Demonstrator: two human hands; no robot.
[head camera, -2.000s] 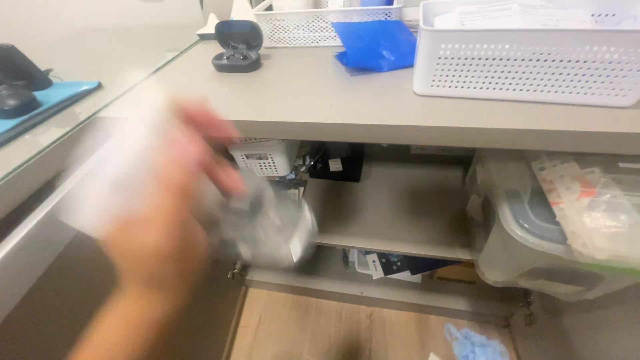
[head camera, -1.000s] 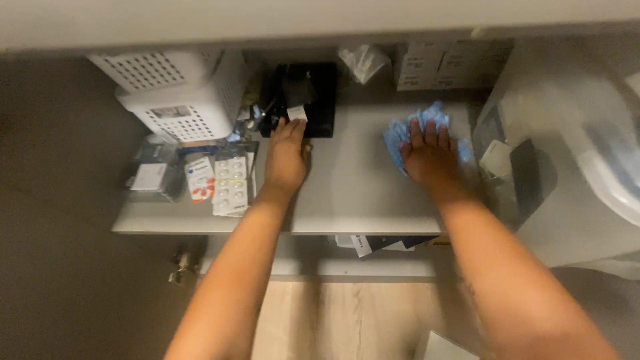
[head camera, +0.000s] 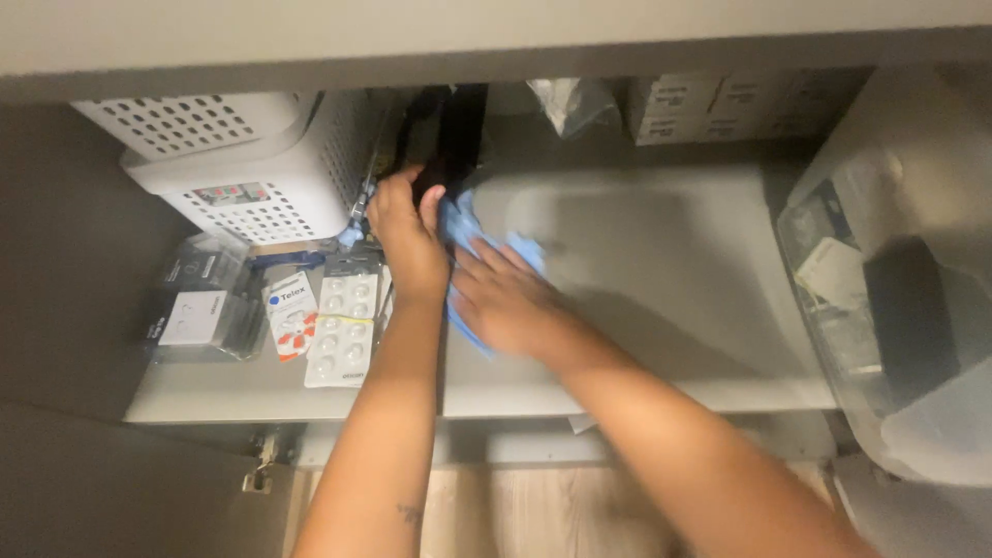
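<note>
My right hand (head camera: 508, 298) lies flat, pressing a crumpled blue cloth (head camera: 463, 225) on the grey cabinet shelf (head camera: 659, 310). Just left of it, my left hand (head camera: 407, 225) has its fingers on a black object (head camera: 457, 132) that is tilted up; its kind is not plain. Left of my hands, a blister sheet of clear domes (head camera: 339, 333) and a Telex battery card (head camera: 292, 314) lie near a clear plastic package with a white card (head camera: 194, 318). Part of the cloth is hidden under my right hand.
Stacked white perforated baskets (head camera: 256, 205) stand at the back left. White boxes (head camera: 697, 108) and a clear plastic bag (head camera: 570, 105) are at the back. A translucent bin (head camera: 907, 310) borders the shelf on the right. The countertop edge (head camera: 496, 58) overhangs; a door hinge (head camera: 260, 473) juts out below left.
My right hand and the blue cloth have moved left along the shelf, close to my left hand. The black object lay flatter one second ago and is now tipped up.
</note>
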